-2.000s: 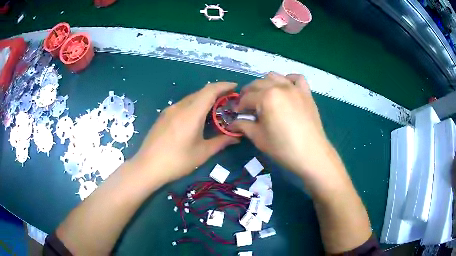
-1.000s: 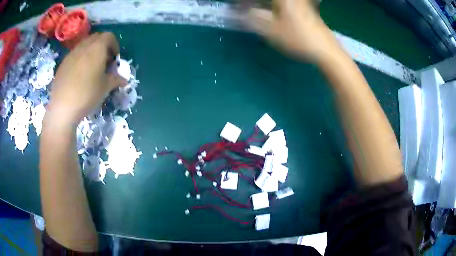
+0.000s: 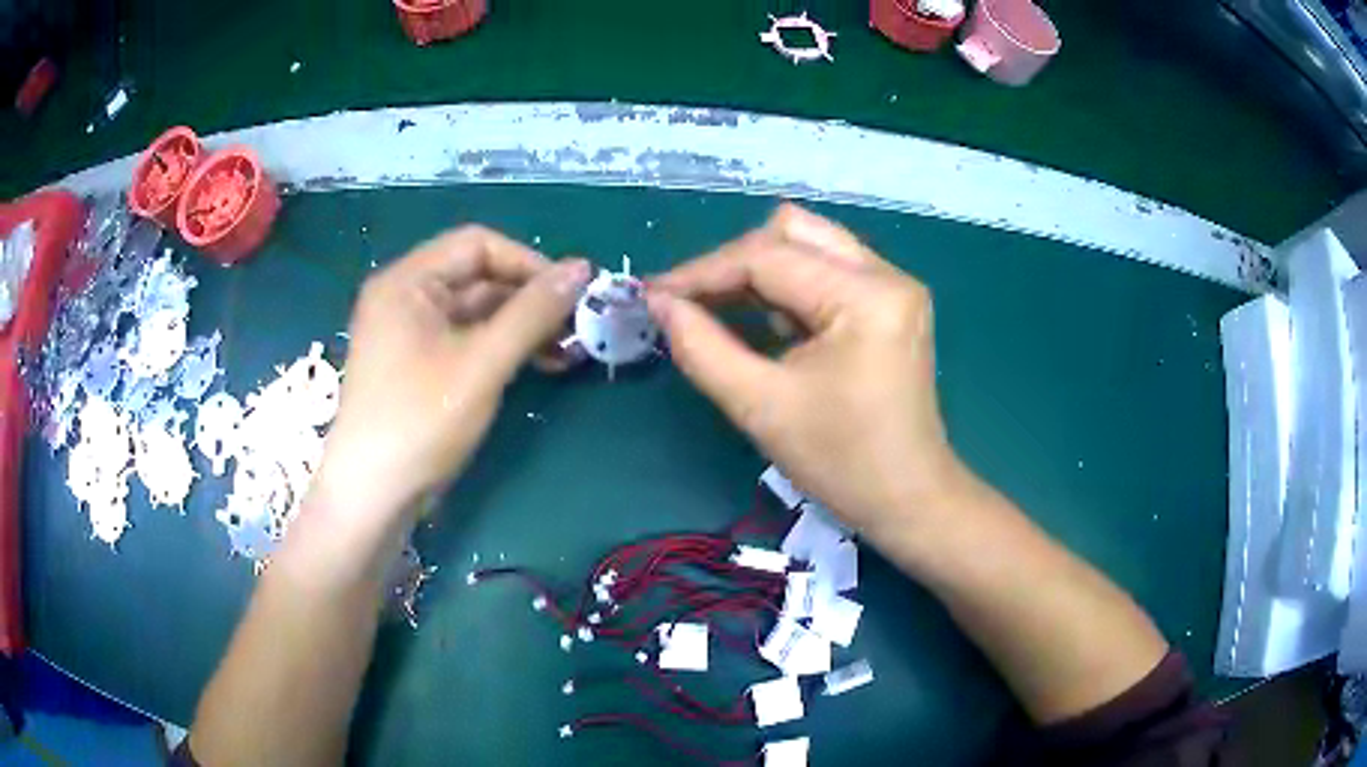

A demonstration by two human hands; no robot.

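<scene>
My left hand [image 3: 442,352] pinches the left edge of a white toothed disc [image 3: 612,327], held above the bench. My right hand [image 3: 825,352] has its thumb and finger at the disc's upper right edge, by a small whitish bit; whether that is a wired module's end I cannot tell. Wired modules with dark-red leads [image 3: 675,577] and white squares [image 3: 802,647] lie spread on the bench below my hands. More toothed discs [image 3: 278,435] lie heaped at the left, partly behind my left forearm.
Two orange-red housings [image 3: 228,204] stand at the upper left by the worn rail [image 3: 660,146]. On the belt are a pink cup [image 3: 1011,39], a pronged ring [image 3: 798,39] and orange-red housings [image 3: 441,15]. A red tray [image 3: 45,285] is far left; pale stacked pieces [image 3: 1297,495] are right.
The housing has left my hands; one more now shows beside the pink cup. My left hand has come from the heap to the centre with a disc, and my right hand has come back from the belt side.
</scene>
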